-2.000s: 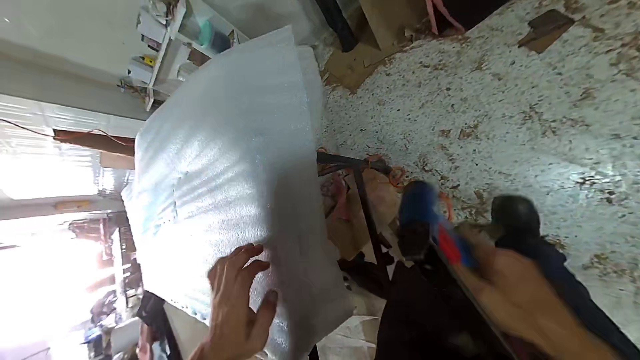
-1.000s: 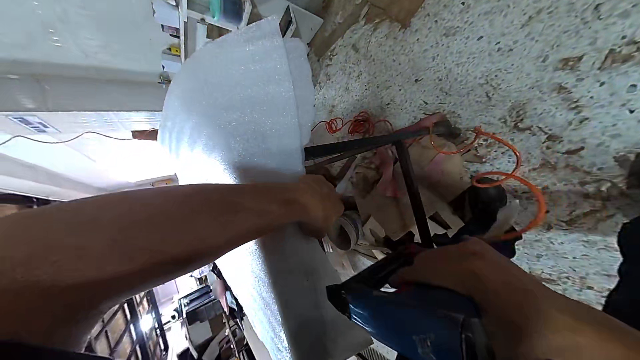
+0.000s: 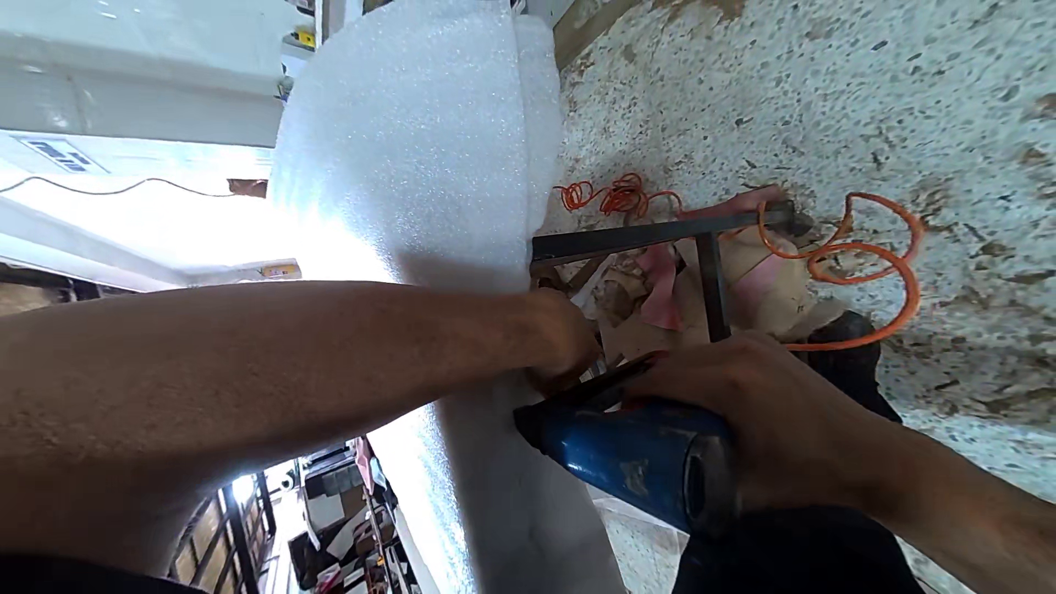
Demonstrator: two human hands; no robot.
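Note:
White foam sheeting lies over a work surface and hangs past its edge, above a dark metal frame. My left hand is at that edge, its fingers curled under and mostly hidden; whether they grip the foam or something below cannot be told. My right hand is closed around a blue and black pneumatic stapler. The tool's black nose is at the foam's edge, just below my left hand in the view. An orange coiled air hose loops beside my right hand.
Scraps of pink and tan material lie beneath and around the metal frame. The speckled floor bears scattered debris. Cluttered boxes and parts stand at the lower left, and a shelf with a yellow object is at the top.
My left hand has moved from the top of the foam to its edge. The stapler, earlier farther from the foam, is now at that edge. The view has shifted closer.

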